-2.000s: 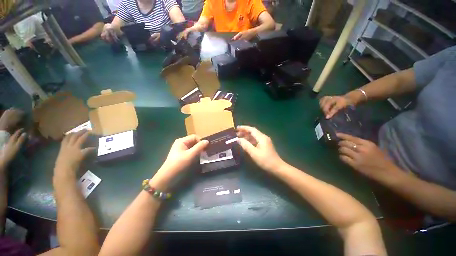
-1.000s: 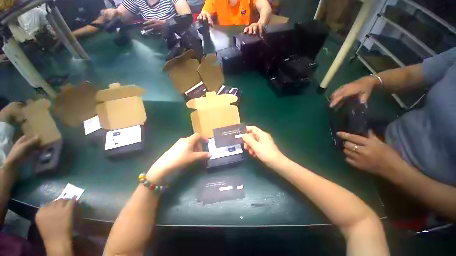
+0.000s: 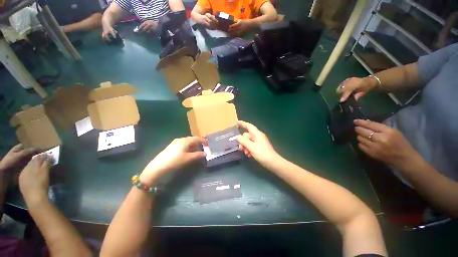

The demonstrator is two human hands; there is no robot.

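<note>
An open mailer box (image 3: 213,116) stands in front of me, its brown lid upright. A white leaflet (image 3: 211,155) shows inside it. A black printed card (image 3: 222,141) lies tilted over the box opening. My right hand (image 3: 253,145) grips the card's right edge between thumb and fingers. My left hand (image 3: 182,154) is at the box's left side, fingertips on its edge and near the card's left end; whether it grips box or card is hard to tell. A second black card (image 3: 218,191) lies flat on the table nearer to me.
Another open box with a white leaflet (image 3: 116,138) stands to the left; more open boxes (image 3: 188,75) stand behind mine. Black boxes (image 3: 289,50) are stacked at the far side. A left neighbour's hands (image 3: 36,170) and a right neighbour's hands (image 3: 374,135) work close by.
The black card has come down from above the box onto its opening. The left neighbour's hand has brought a white leaflet to the far-left box. The orange-shirted person now holds a small dark item.
</note>
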